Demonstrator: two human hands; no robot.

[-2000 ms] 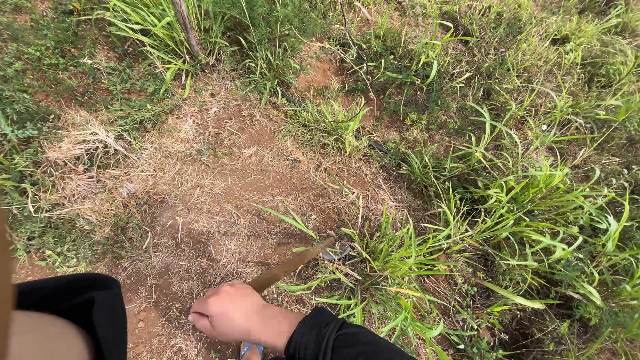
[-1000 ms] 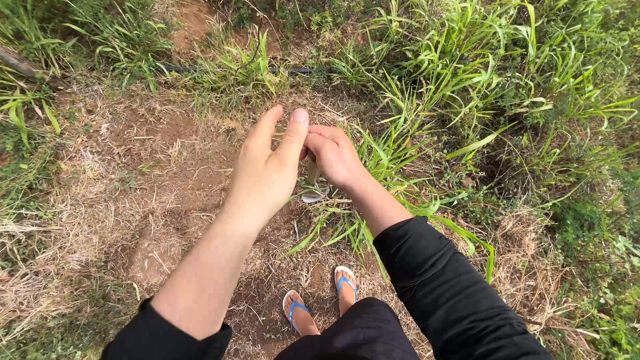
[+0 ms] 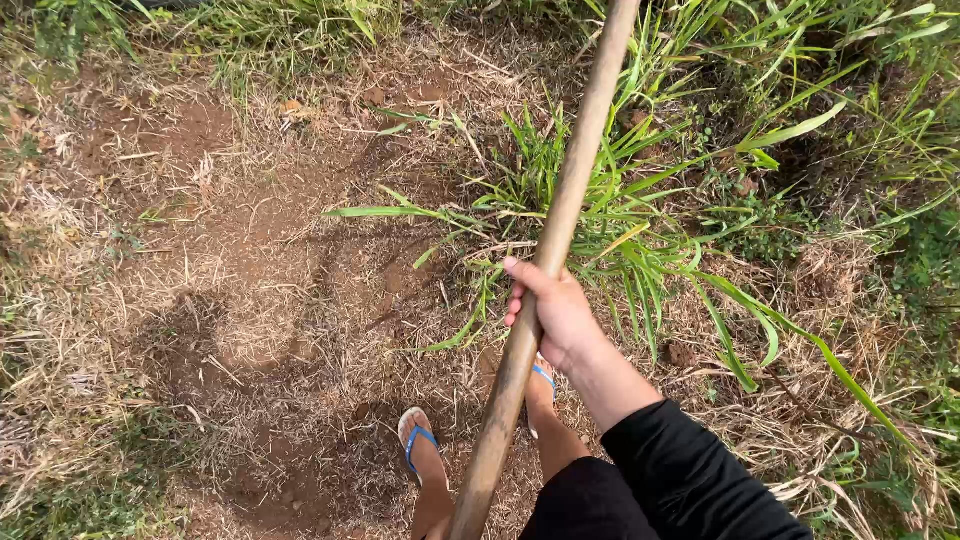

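My right hand (image 3: 553, 311), in a black sleeve, grips a long wooden pole (image 3: 574, 180) around its middle, with the thumb lying along the wood. The pole slants from the bottom centre up past the top edge, so neither end shows. Behind it grows a clump of green grass (image 3: 645, 255) with long blades. My left hand is out of view.
My feet in blue-strapped flip-flops (image 3: 421, 442) stand on reddish soil strewn with dry straw (image 3: 285, 337). Taller grass and weeds (image 3: 795, 142) grow along the right side, and more grass (image 3: 300, 37) lies along the top.
One second ago both hands were raised close together over the ground. Now my right hand is closed on the wooden pole and my left hand has left the view.
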